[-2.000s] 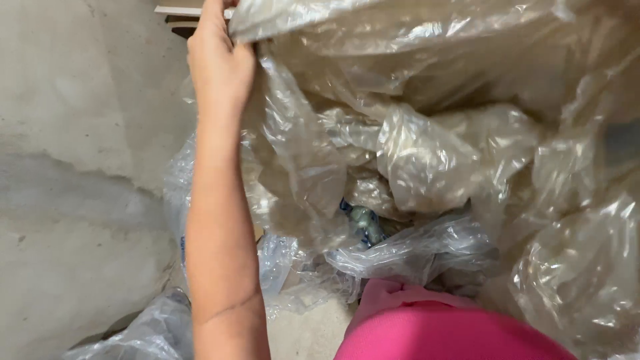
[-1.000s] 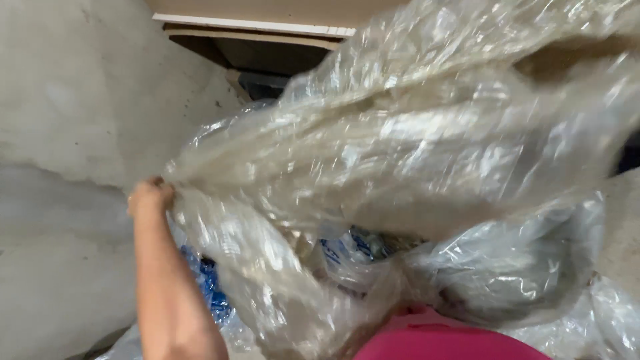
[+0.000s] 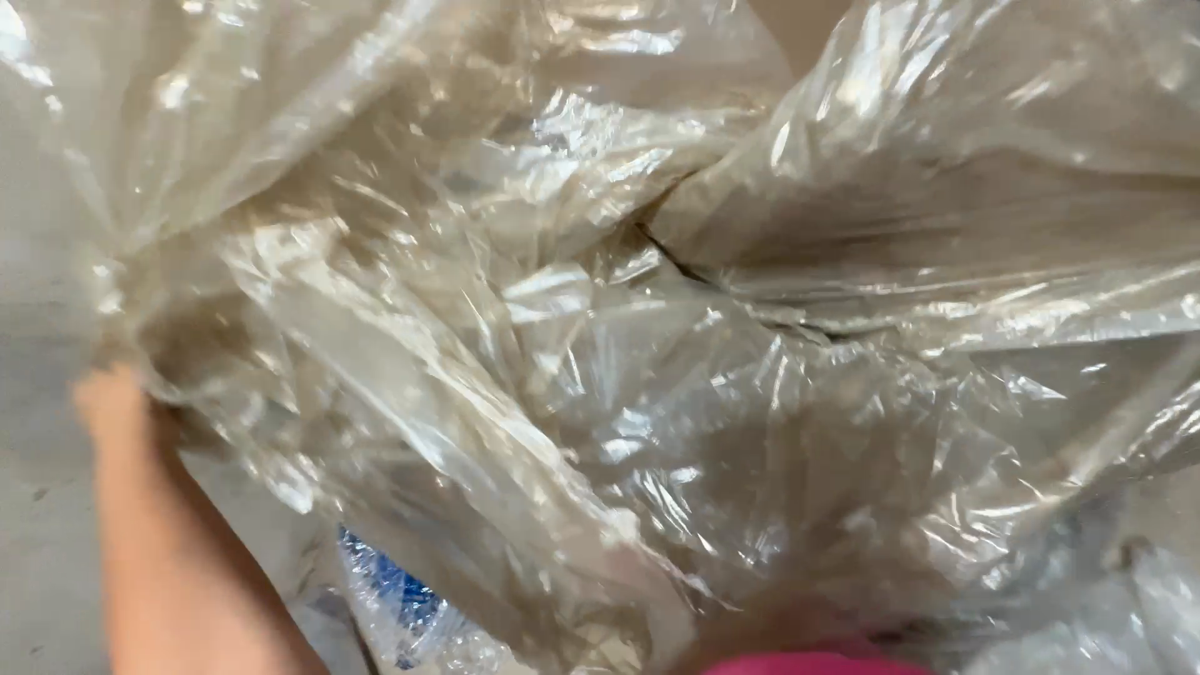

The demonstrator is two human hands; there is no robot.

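A large sheet of clear, crumpled plastic film [image 3: 581, 356] spreads across most of the view, its folds fanning out from the left. At the left edge of the film, my left hand [image 3: 112, 389] is closed on a bunched part of it, slightly blurred, with the fingers partly hidden by the plastic. My right hand is out of the frame. Below the sheet, between it and my left forearm, lies clear plastic with blue on it [image 3: 403, 586].
Grey concrete floor [image 3: 42, 562] shows at the left. More crumpled clear plastic [image 3: 1106, 609] lies at the lower right. Bright pink clothing [image 3: 816, 664] shows at the bottom edge.
The film now covers much more of the view, hiding the board and dark opening seen at the top a second ago. My left hand has stayed on its left edge.
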